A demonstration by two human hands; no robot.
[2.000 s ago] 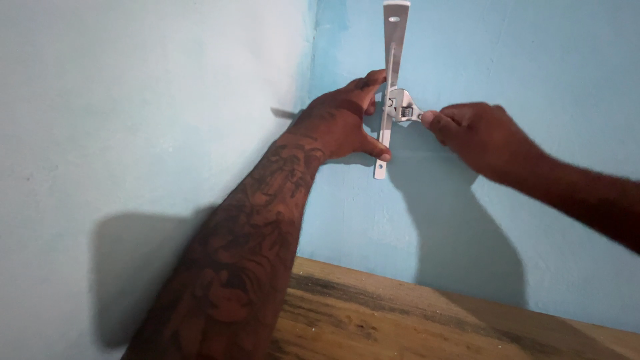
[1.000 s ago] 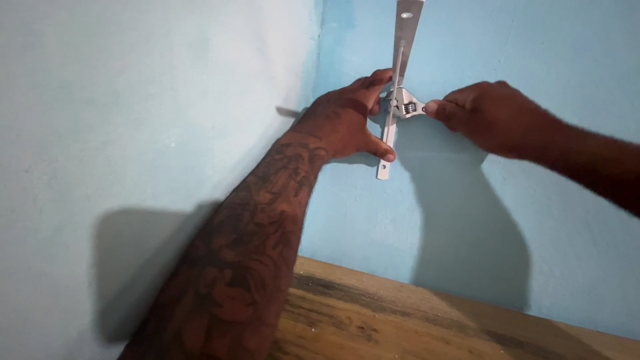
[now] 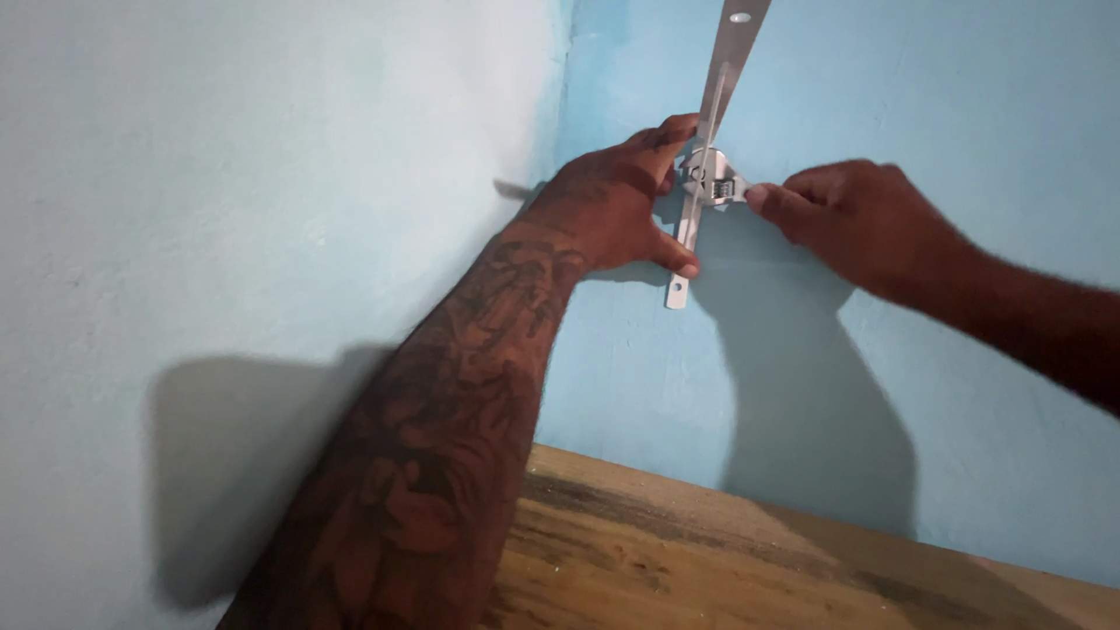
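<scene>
A white metal shelf bracket [image 3: 731, 79] stands against the blue wall, its upper arm reaching toward the top of the view. My left hand [image 3: 617, 197] grips its upright part, with the thumb low on the metal and the fingers higher up, partly hidden behind it. The head of an adjustable wrench [image 3: 719, 184] sits at the middle of the bracket; whatever lies between its jaws is hard to see. My right hand [image 3: 840, 206] holds the wrench by its handle, mostly covered by the fingers. A hole shows near the bracket's lower end.
A pale wall [image 3: 262, 192] meets the blue wall [image 3: 980, 350] in a corner behind my left hand. Below runs a wooden board or surface [image 3: 665, 560] with dark grain. Shadows of my arms fall on both walls.
My right hand and the wrench handle have risen a little relative to the bracket since the earliest frame. My left hand keeps its hold on the bracket.
</scene>
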